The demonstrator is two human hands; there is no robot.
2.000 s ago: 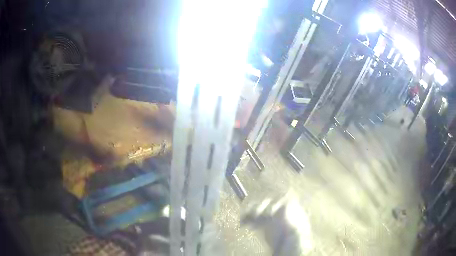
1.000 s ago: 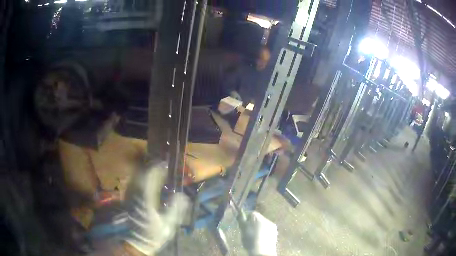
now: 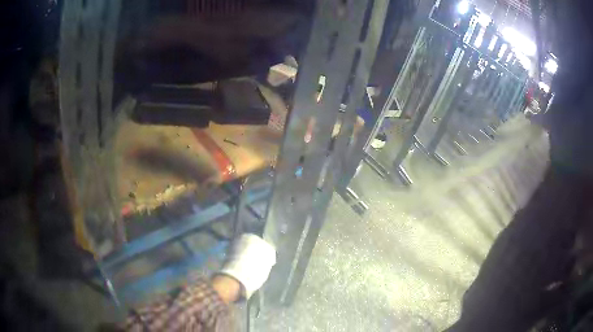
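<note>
A tall slotted upright [image 3: 312, 149] stands in front of me, slightly tilted, with rows of dark oblong slots. My left hand [image 3: 250, 262], in a white glove with a plaid sleeve, is closed at its lower left edge; the fingertips are hidden. A second slotted upright [image 3: 91, 123] stands at the left, blurred. My right hand is not in view. A large dark shape at the right edge may be my right arm, raised close to the lens.
A tan-topped bench [image 3: 188, 146] with a blue frame [image 3: 169, 233] stands behind the uprights. Dark flat parts [image 3: 172, 104] and a white box [image 3: 282, 73] lie on it. More hanging uprights [image 3: 448, 91] with bright feet [image 3: 352, 198] line the aisle on the right.
The view has shifted. Slotted uprights now stand at left and centre. My left hand has moved right to the centre upright's edge. The other white glove has left the view; a dark shape fills the right.
</note>
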